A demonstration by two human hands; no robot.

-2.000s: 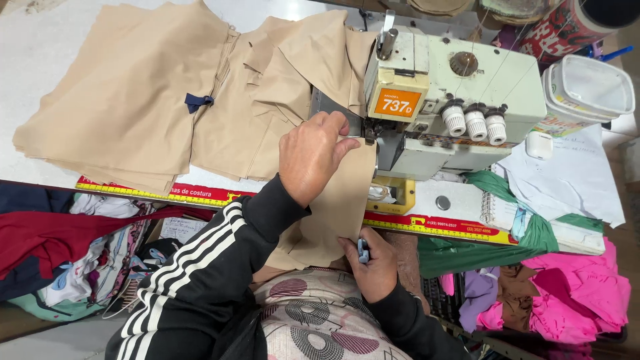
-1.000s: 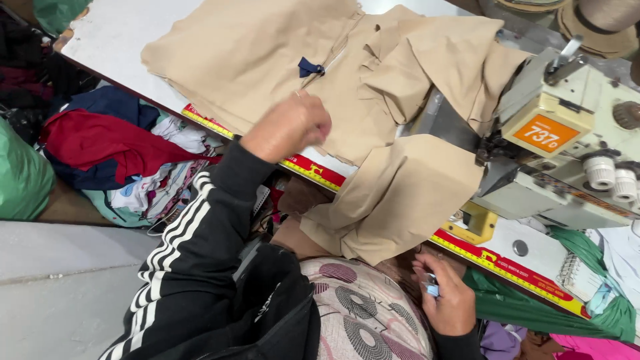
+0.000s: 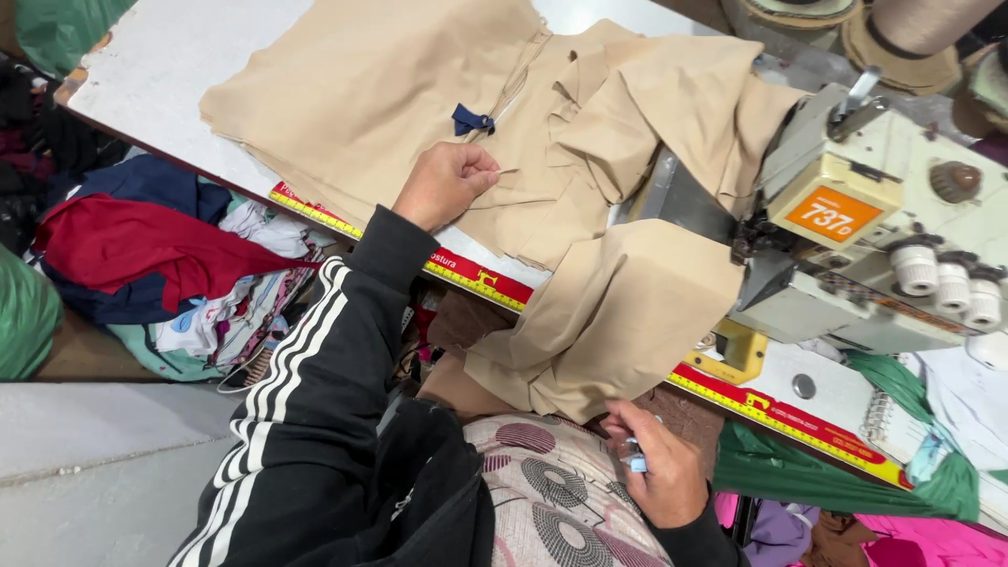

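My left hand (image 3: 450, 183) pinches the edge of a thin beige fabric piece (image 3: 524, 189) on the table, just below a small navy fabric bow (image 3: 472, 120). My right hand (image 3: 660, 461) is low at centre right, fingers curled around a small light-blue tool, perhaps thread snips (image 3: 636, 457). Its fingertips are beside the lower edge of a beige fabric panel (image 3: 630, 315), which hangs from the sewing machine (image 3: 835, 197) over the table edge. More beige pieces (image 3: 378, 87) lie stacked on the table.
A yellow measuring tape strip (image 3: 472, 287) runs along the table's front edge. Left below lie piled garments (image 3: 157, 252). Thread cones (image 3: 906, 47) stand behind the machine, a spiral notebook (image 3: 890, 417) lies at right, and pink cloth (image 3: 929, 539) is below it.
My left hand has left the panel at the machine and moved left to the pieces near the bow. The panel hangs more loosely over the edge. The view has swung left.
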